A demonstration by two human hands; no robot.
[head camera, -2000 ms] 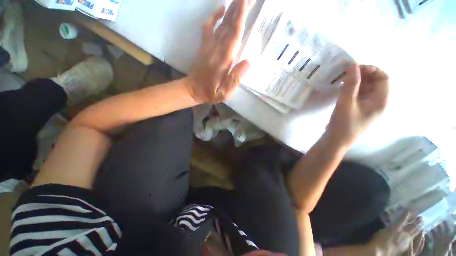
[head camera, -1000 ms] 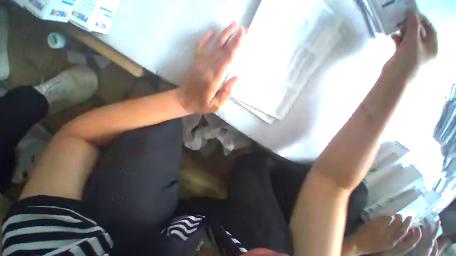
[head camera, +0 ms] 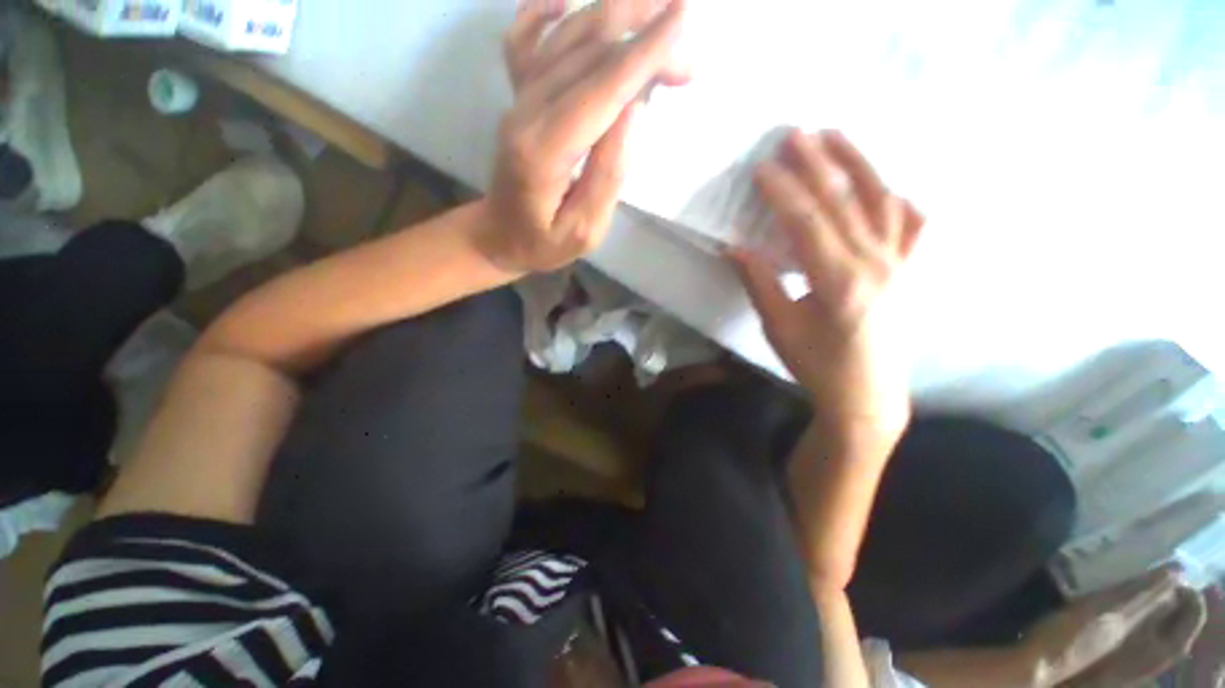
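Observation:
A thin white leaflet (head camera: pixel 726 202) with faint grey print lies at the near table edge between my hands, overexposed and partly hidden. My left hand (head camera: pixel 571 141) is at its left side, with thumb and fingers apart and the fingertips near the top picture edge. My right hand (head camera: pixel 833 235) is at the leaflet's right side, slightly blurred. Its thumb is at the near edge and its fingers curl over the sheet, with the paper between them.
White cartons (head camera: pixel 239 22) with blue lettering stand at the upper left of the white table (head camera: pixel 457 114). A small roll (head camera: pixel 172 90) lies on the floor. Crumpled plastic (head camera: pixel 591 333) hangs below the table edge. Another person's hand (head camera: pixel 1135 632) and pale packs (head camera: pixel 1142 417) are at lower right.
My right hand reached to the dark-barred sheets at the upper right, then came back to the leaflet. My left hand has shifted slightly up and its fingers have bent.

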